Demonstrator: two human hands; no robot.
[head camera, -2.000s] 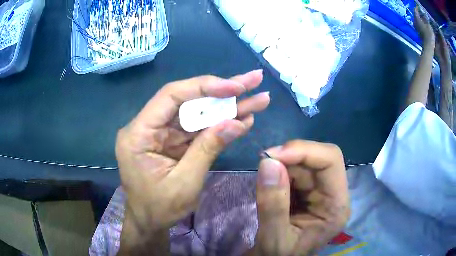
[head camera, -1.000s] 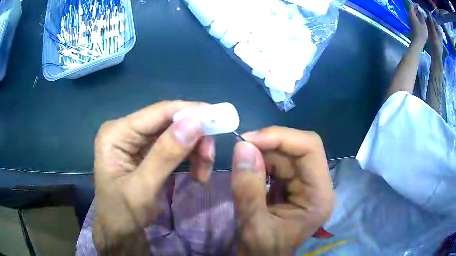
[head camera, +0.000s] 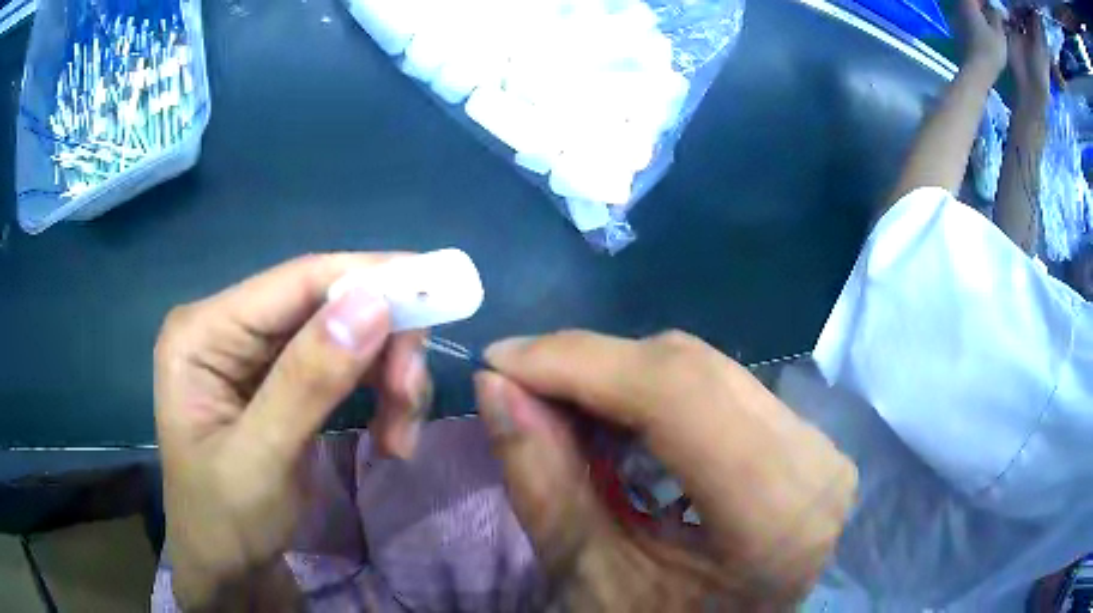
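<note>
My left hand (head camera: 282, 395) holds a white plastic housing (head camera: 434, 287) between thumb and fingers, with a small dark hole in its face. My right hand (head camera: 671, 467) pinches a thin dark wire lead (head camera: 453, 349) between thumb and forefinger. The lead's pale, fine end points at the lower edge of the housing. Whether it touches or enters the housing I cannot tell. Both hands are above the bench's front edge.
A clear tub (head camera: 180, 162) of thin blue-and-white pieces stands at the upper left. A clear plastic bag (head camera: 599, 108) of white housings lies beyond my hands. A blue tray (head camera: 913, 17) and another person's arms and white sleeve (head camera: 959, 347) are at the right.
The view has shifted right, so the tub and bag sit further left. The housing has turned, its rounded end now to the right. More of the lead shows beyond my right fingertips.
</note>
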